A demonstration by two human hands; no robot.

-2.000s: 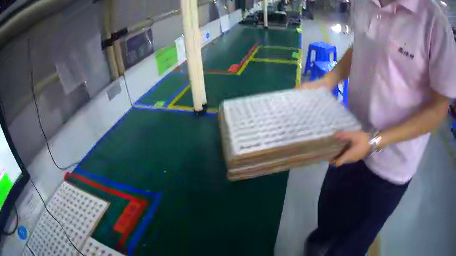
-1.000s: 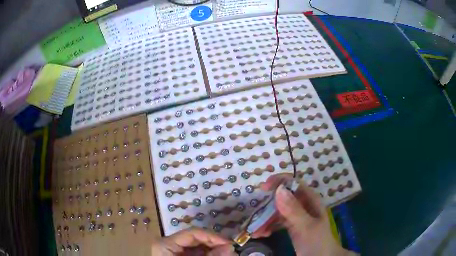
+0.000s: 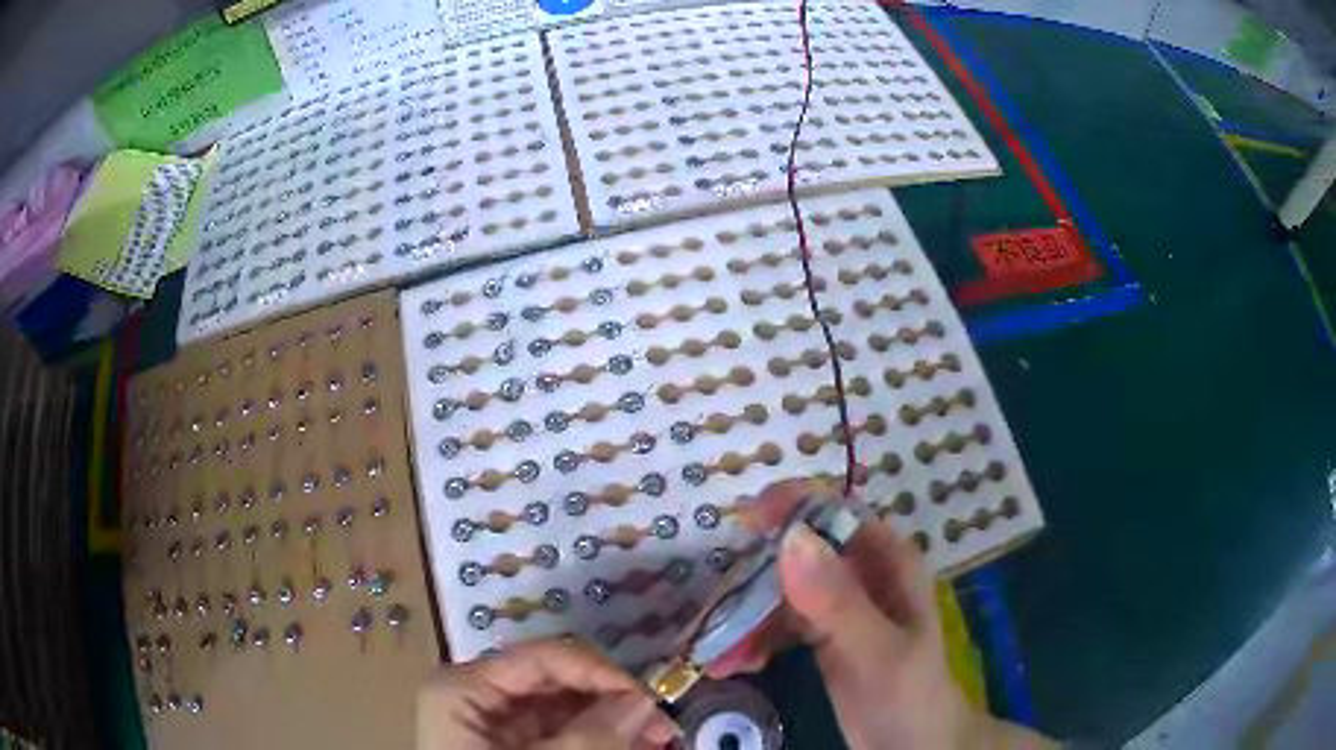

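Note:
My right hand is closed around a grey-white corded hand tool, its brass-gold tip pointing down and left. My left hand has its fingertips together beside the tip; whether they hold a small part cannot be seen. A dark round fixture with a white centre lies just below the tip, cut off by the bottom edge. The white component tray lies behind the hands, with silver round parts in its left columns and brown cut-outs at right. The tool's dark red cord hangs across it.
A brown tray with rows of small round parts lies at left. Two more white trays, one at back left and one at back right, lie behind. A red label is on the green mat at right. Stacked trays stand at far left.
From two seconds to one second ago, the view swung from a person carrying trays to the bench. Since then the view has shifted slightly, showing more of the fixture. Both hands keep nearly the same pose.

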